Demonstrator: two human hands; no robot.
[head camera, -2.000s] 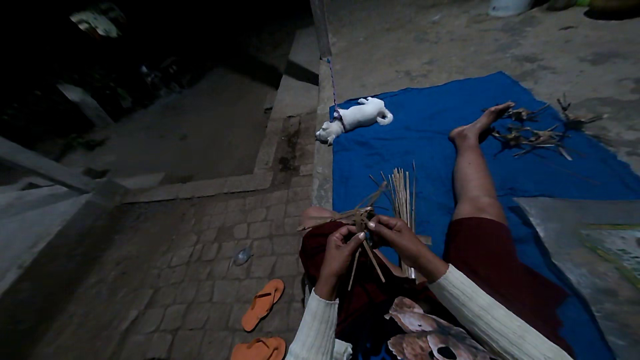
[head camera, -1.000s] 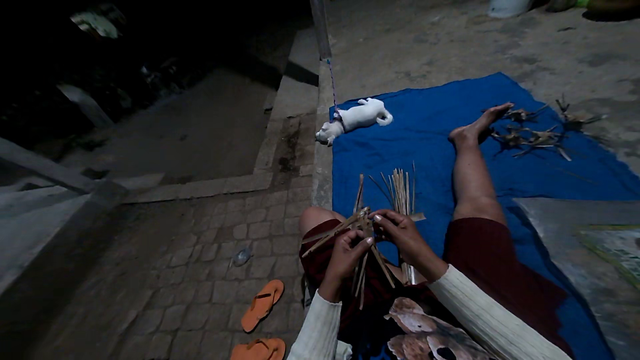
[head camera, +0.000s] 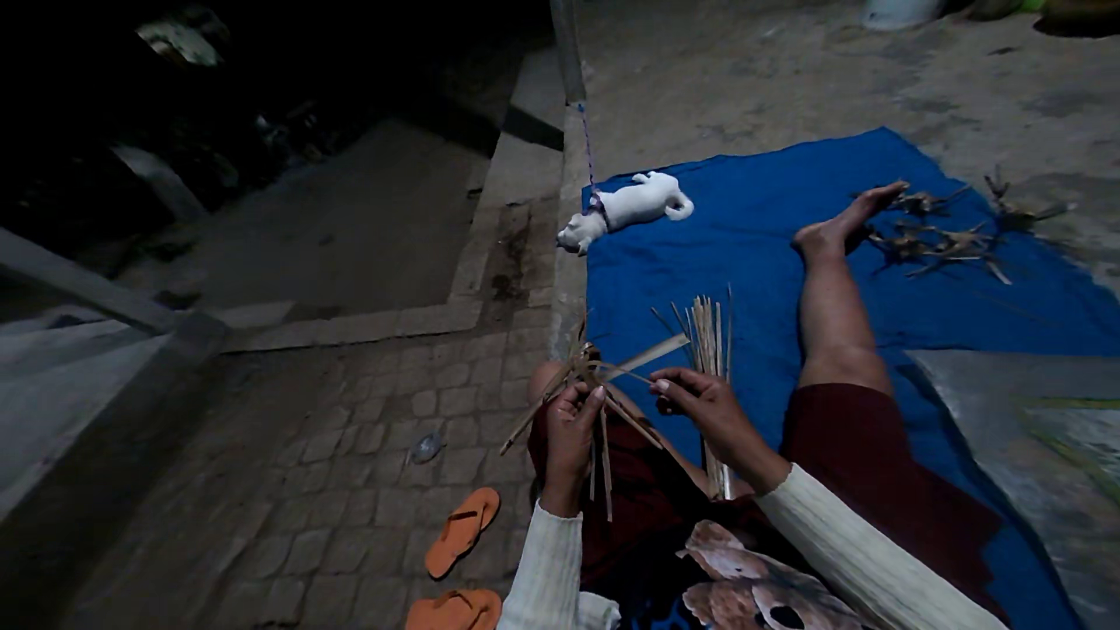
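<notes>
My left hand (head camera: 573, 429) grips a partly woven piece of dry plant strips (head camera: 584, 363), whose loose ends stick out on several sides above my lap. To its right, my right hand (head camera: 700, 398) pinches the end of one thin strip (head camera: 626, 371) that runs from the woven piece. A wider pale strip (head camera: 652, 353) slants up to the right from the weave. Beyond my right hand a bundle of long narrow strips (head camera: 709, 337) lies on the blue cloth (head camera: 735, 254), its lower part partly hidden by my hand and wrist.
A white dog (head camera: 643, 201) lies at the cloth's far left corner, tied by a leash (head camera: 587, 149) to a post (head camera: 569, 52). Several star-shaped woven pieces (head camera: 941, 241) lie near my foot (head camera: 840, 229). Orange flip-flops (head camera: 464, 532) rest on the brick paving at left.
My right hand has moved right, away from my left hand, with a strip between its fingers. Both hands were close together at the woven piece before. The dog lies where it was.
</notes>
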